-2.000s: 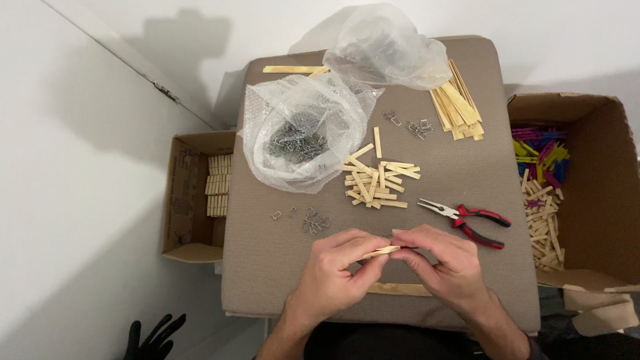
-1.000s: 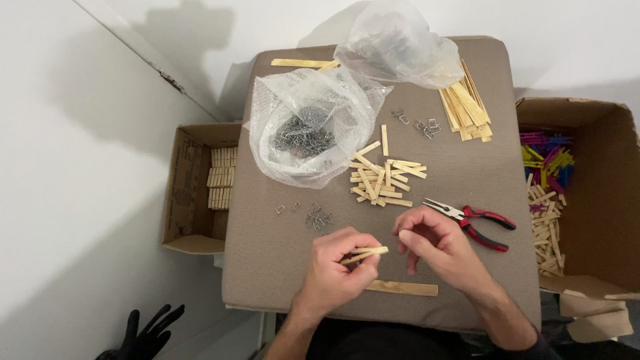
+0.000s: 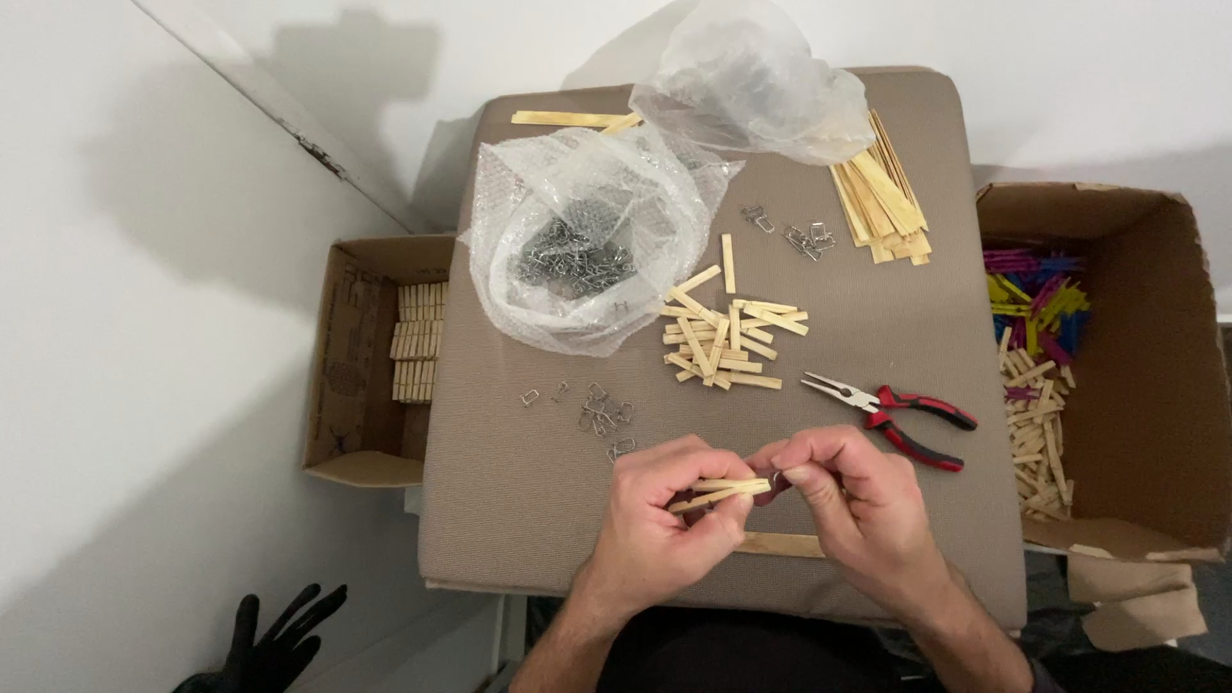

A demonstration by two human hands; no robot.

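Note:
My left hand [image 3: 671, 515] pinches a wooden clothespin [image 3: 717, 491], its two halves spread in a narrow V. Close to the joined end on the right, my right hand [image 3: 847, 486] has thumb and forefinger pressed together; a small dark bit, too small to tell, shows at the fingertips. A flat wooden strip [image 3: 782, 546] lies partly under my hands. Beyond them are a heap of wooden clothespin halves [image 3: 717, 342] and loose metal springs [image 3: 602, 412]. Needle-nose pliers [image 3: 890, 416] with red and black handles lie spread to the right.
Behind stand a bubble-wrap bag of springs [image 3: 577, 260] and a clear plastic bag [image 3: 756, 87], with wooden strips [image 3: 881, 202] and more springs [image 3: 808, 241]. Cardboard boxes holding clothespins flank the cushioned surface, left [image 3: 322, 385] and right [image 3: 1145, 385]. A black glove [image 3: 274, 645] is at lower left.
One second ago my right hand was apart from the clothespin with its fingers spread; now its fingertips are together at the clothespin's end. Two seconds ago both hands were at the clothespin.

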